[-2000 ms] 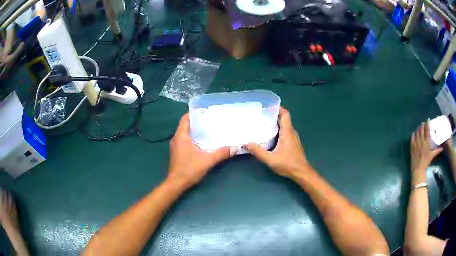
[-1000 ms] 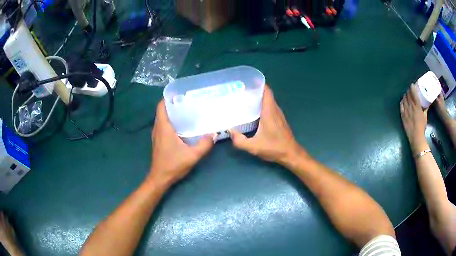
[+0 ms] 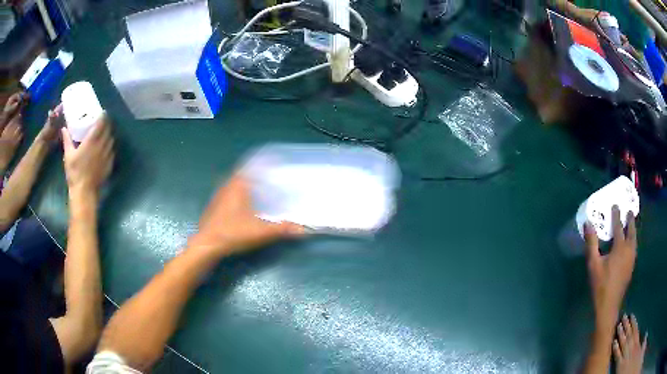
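The translucent oblong tub [image 3: 391, 182], with bright white inside it, is near the middle and motion-blurred. My left hand [image 3: 238, 219] holds it by its left end and lower edge, thumb along the near side. My right hand [image 3: 613, 252] is at the far right, away from the tub, its fingers gripping a white rounded piece [image 3: 620, 201] with small dark marks. Whether that piece touches the bench is unclear.
A white box with a blue side [image 3: 168, 91] and open flaps stands upper left. A power strip and plug [image 3: 387, 84], cables and a clear bag [image 3: 479, 120] lie beyond the tub. A neighbour's hands hold a white device [image 3: 80, 109] at left. Another hand [image 3: 629, 343] shows lower right.
The view has turned left, so the bench items appear farther right. My right hand has let go of the tub and now holds a white piece at the far right. My left hand still holds the tub.
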